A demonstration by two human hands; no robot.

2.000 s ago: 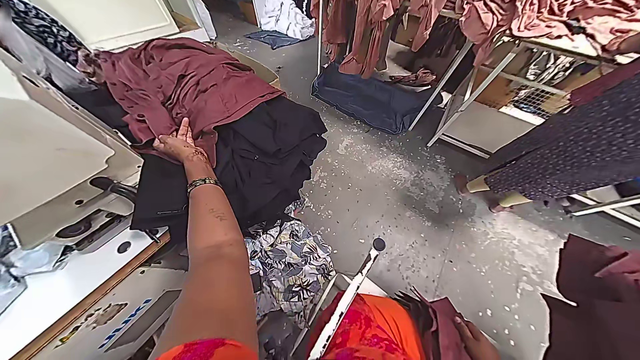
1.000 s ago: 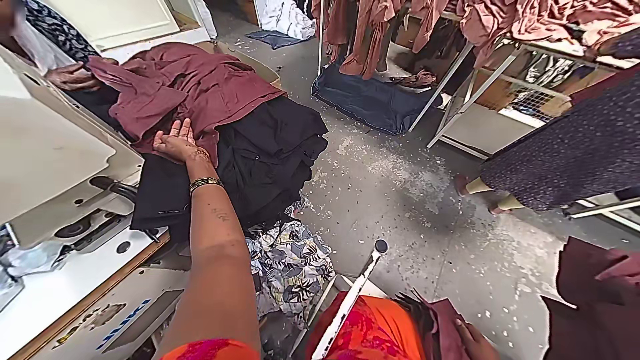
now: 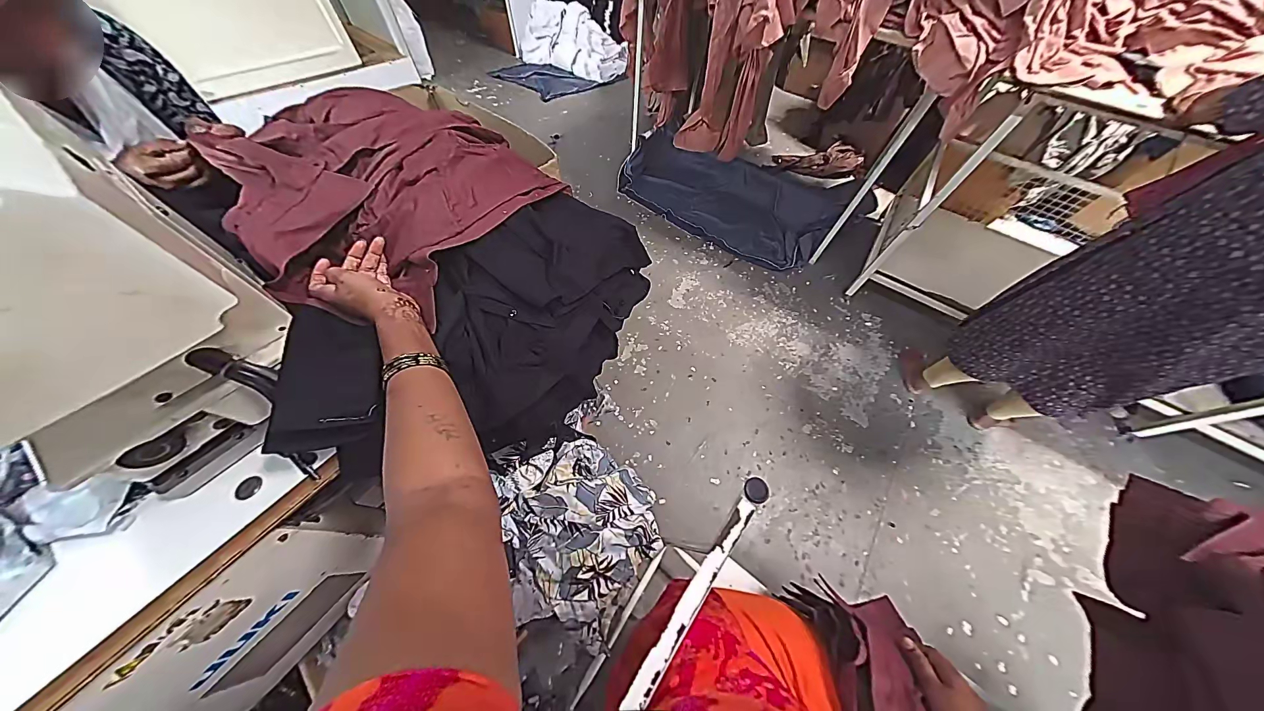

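My left hand reaches forward, palm up with fingers apart, at the near edge of a maroon cloth. That cloth lies over a heap of black garments. A co-worker's hands hold the far left corner of the maroon cloth. Low in the view, my right hand is partly cut off by the frame and rests on folded maroon fabric pieces by my orange clothing; its fingers lie over the fabric.
An industrial sewing machine stands on a white table at left. A white metal bar rises near my lap beside patterned fabric. Garments hang from a rack at upper right, near a standing person. Dark maroon pieces are at lower right.
The co-worker's hands have come into view at upper left and now hold the maroon cloth's corner. My left hand has turned more palm up, its fingers lifted off the cloth.
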